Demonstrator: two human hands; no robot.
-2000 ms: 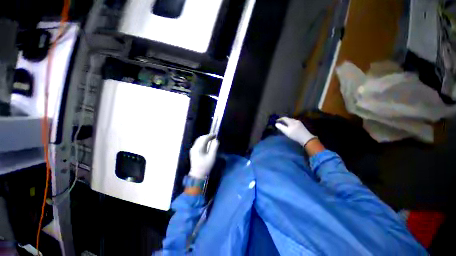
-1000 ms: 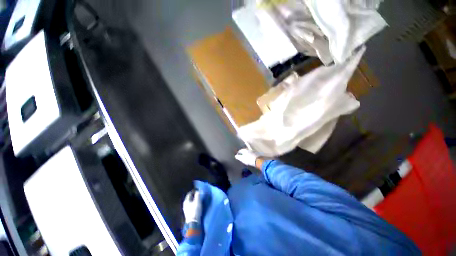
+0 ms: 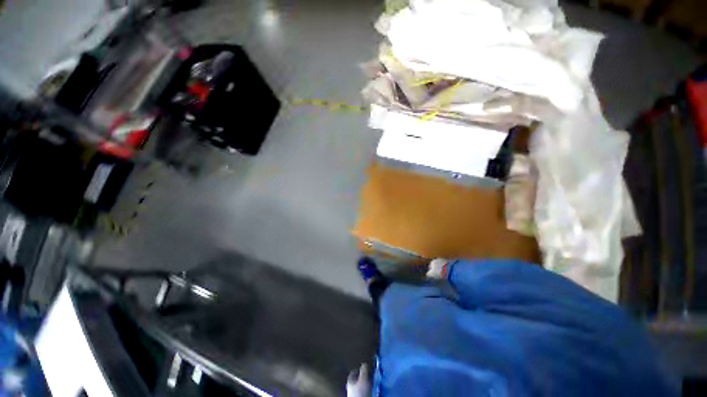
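Observation:
My right hand (image 3: 437,269), white-gloved, is small and partly hidden by my blue sleeve, beside the near edge of a brown cardboard sheet (image 3: 442,209). My left hand (image 3: 357,381), also gloved, is blurred and cut by the bottom edge; its fingers cannot be made out. A white inverter unit (image 3: 442,146) lies at the far side of the cardboard. Crumpled white packing sheets (image 3: 488,39) with yellow strap are heaped beyond it and hang down its right side.
A black tote (image 3: 252,101) with red items stands on the floor at upper left. Another white unit (image 3: 70,353) is on the roller conveyor (image 3: 190,360) at lower left. Yellow-black tape (image 3: 325,105) marks the floor. Dark slatted material (image 3: 667,217) and a red sheet (image 3: 698,105) are at right.
The view has swung from the conveyor toward the cardboard and packing sheets. The conveyor units have slid to the lower left, and the black tote has come into view. My left hand is lower.

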